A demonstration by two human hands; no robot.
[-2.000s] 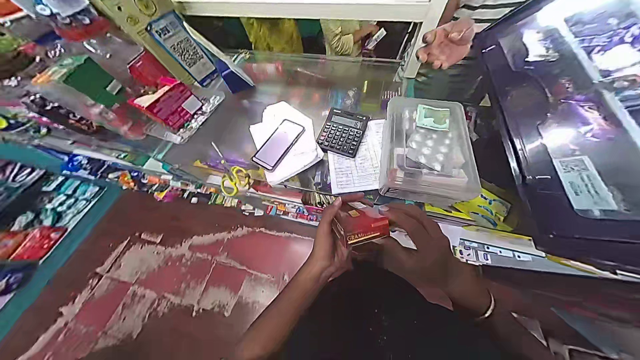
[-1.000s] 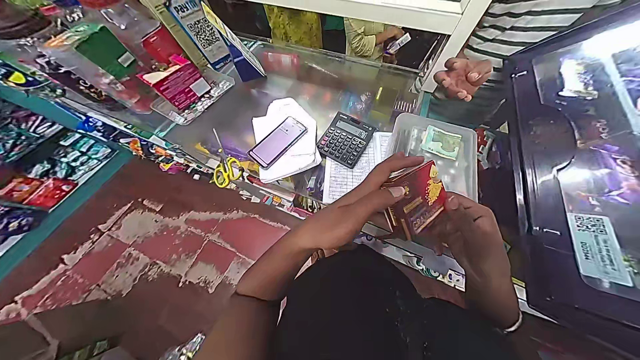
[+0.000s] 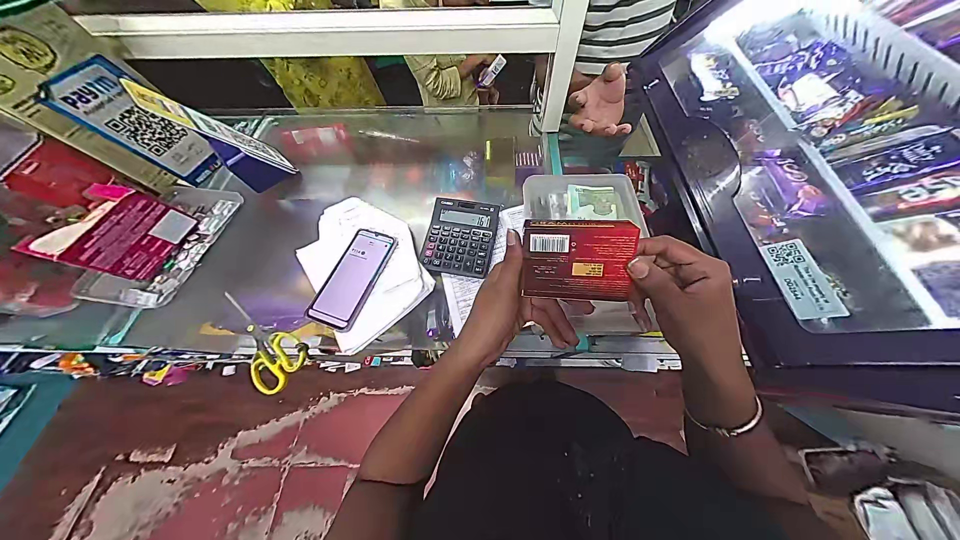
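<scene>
A red cardboard box [image 3: 580, 260] is held up in front of me, its printed face with a barcode turned my way. My left hand [image 3: 510, 304] grips its left edge, fingers spread beneath it. On its right edge, the thumb and fingers of my right hand [image 3: 675, 281] pinch it. Behind the box, and partly hidden by it, is a clear plastic container [image 3: 534, 196] with a banknote [image 3: 592, 201] in it. A desk calculator [image 3: 461, 238] lies left of the box, partly over a written sheet [image 3: 459, 294]. Farther left, a smartphone [image 3: 352, 280] rests on white papers [image 3: 397, 296].
Yellow-handled scissors [image 3: 274, 360] lie at the glass counter's [image 3: 247, 255] near edge. Payment-code stands [image 3: 139, 124] and a tray of small packets [image 3: 196, 247] are at left. A dark display case [image 3: 757, 247] stands at right. Across the counter, a person's open hand [image 3: 602, 105] reaches in.
The red box has been turned and now shows its barcode face, held more upright between both hands. My left hand has moved from over the box to its left edge.
</scene>
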